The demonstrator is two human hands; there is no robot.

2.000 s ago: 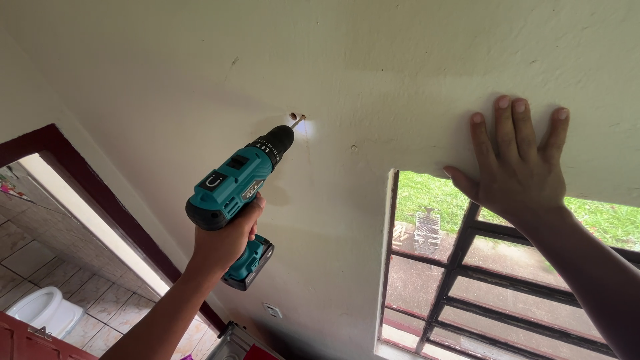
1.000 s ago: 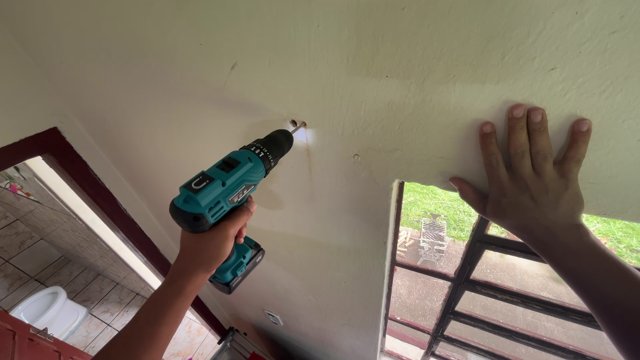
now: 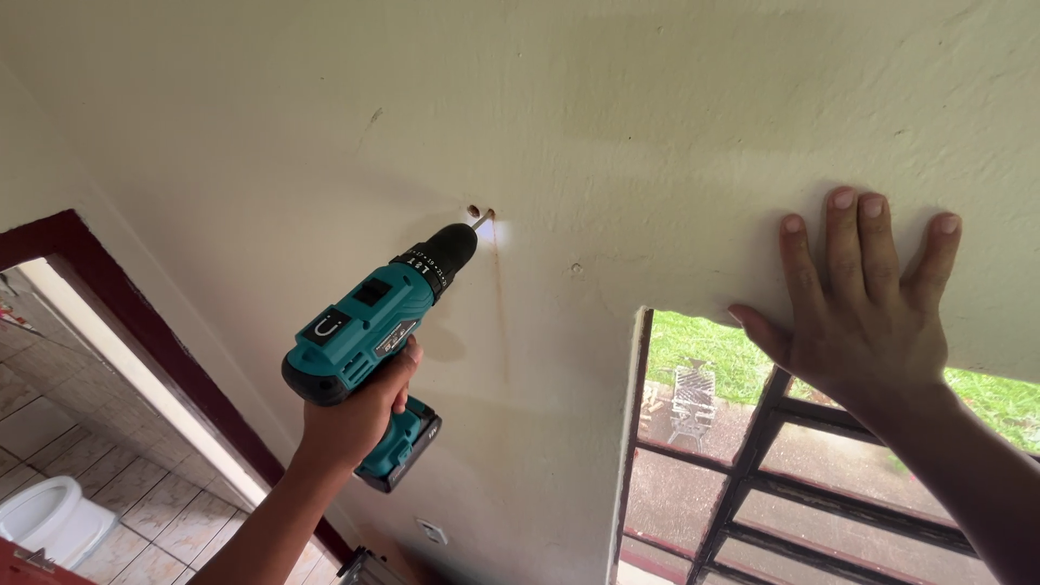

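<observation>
My left hand [image 3: 357, 406] is wrapped round the grip of a teal and black cordless drill [image 3: 366, 325]. A thin metal bit [image 3: 483, 218] reaches from the black chuck to a small rust-marked spot on the painted wall [image 3: 552, 341]; how deep it sits cannot be told. Just left of the bit tip is a dark round hole [image 3: 474, 211]. The drill's lamp lights the wall below the tip, where a brownish streak runs down. My right hand [image 3: 869, 309] lies palm against the wall, fingers spread, above the window.
A window with dark metal bars [image 3: 739, 471] is at lower right, with grass and a white metal chair outside. A dark red door frame [image 3: 162, 357] is at left, showing a tiled floor and a white toilet [image 3: 57, 520]. Low on the wall is an outlet [image 3: 431, 531].
The drill stays in my left hand, and its bit remains at the same spot. My right hand stays flat on the wall. The view has shifted slightly.
</observation>
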